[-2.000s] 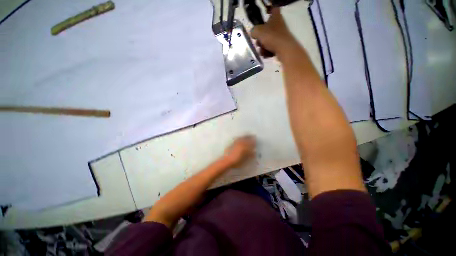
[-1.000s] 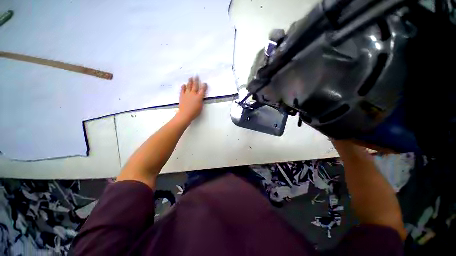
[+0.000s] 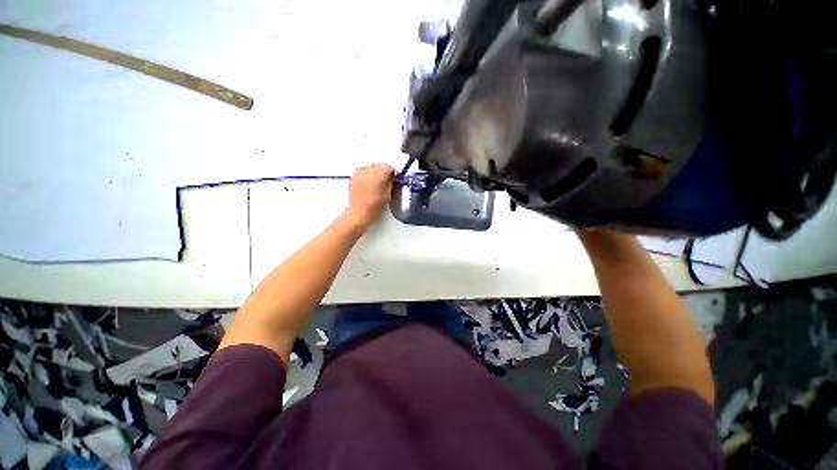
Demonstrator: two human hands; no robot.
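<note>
The cutting machine (image 3: 569,119), with a large dark and blue motor, stands at the right and covers much of the upper right. Its flat metal base plate (image 3: 445,204) lies at the edge of the white-topped fabric lay (image 3: 303,138). My left hand (image 3: 372,191) is at the lay's edge, touching it just left of the plate, with its fingers bent together. Whether it pinches the edge is too small to tell. My right forearm reaches under the motor. My right hand is hidden behind the motor.
A long brown wooden strip (image 3: 138,64) lies on the lay at the upper left. The pale table's front edge (image 3: 367,292) runs across in front of my body. Offcuts (image 3: 165,358) cover the floor. Dark-edged cut pieces show at the right, partly behind the motor.
The machine has come from the top of the view down to the lay's front edge, its motor now looming large. My left hand has moved from the table onto the lay, then right to the plate.
</note>
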